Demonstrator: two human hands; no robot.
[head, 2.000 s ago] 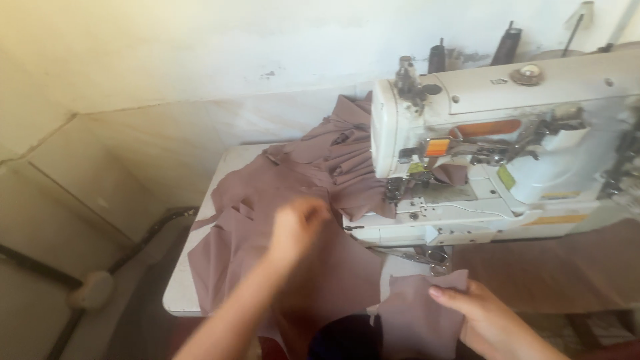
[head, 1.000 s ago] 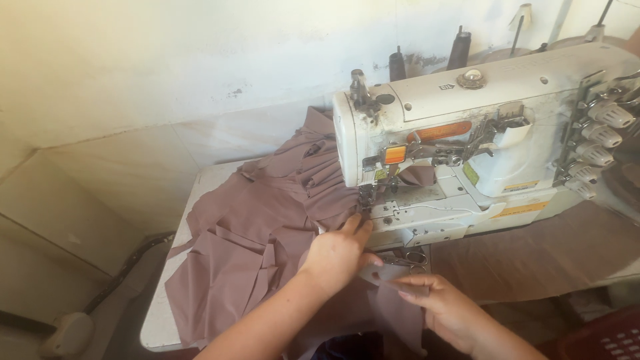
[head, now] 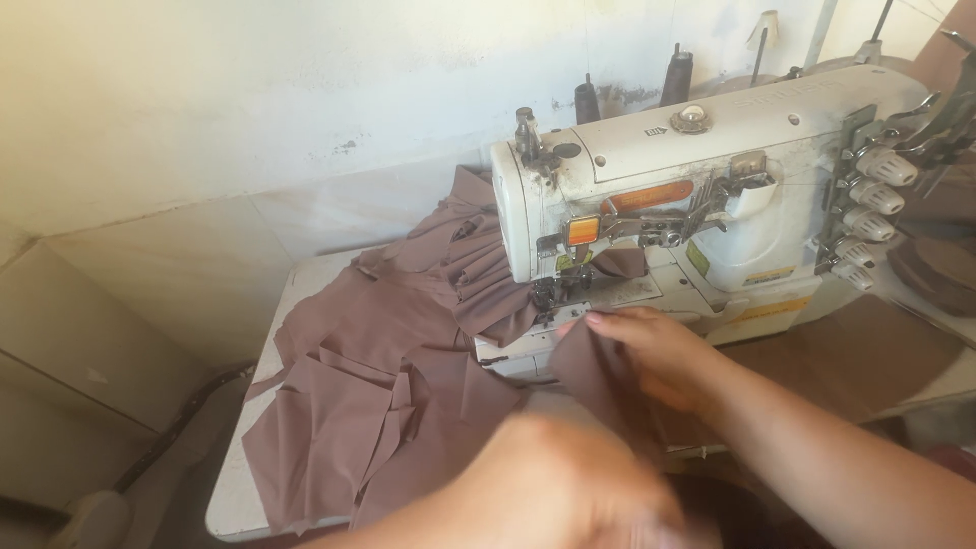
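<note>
My right hand (head: 663, 354) pinches the edge of a mauve-brown fabric piece (head: 595, 366) between thumb and fingers, just in front of the presser foot (head: 550, 293) of a white industrial sewing machine (head: 732, 145). Nearer the camera, my left hand (head: 564, 480) is blurred by motion, low in the view; its fingers are mostly hidden, and whether it grips cloth cannot be told. More fabric of the same colour (head: 328, 427) lies folded over the table's left part, with a gathered bunch (head: 473, 259) behind and left of the needle area.
The white table (head: 229, 488) has a rounded front-left corner. Dark thread cones (head: 676, 76) stand behind the machine, against the wall. Tension knobs (head: 884, 166) line its right side. Brown fabric (head: 854, 358) lies on the table at right. A dark hose or cable (head: 183, 415) runs at left.
My left hand has moved from beside the presser foot toward the camera. My right hand has come up near the presser foot with the fabric edge.
</note>
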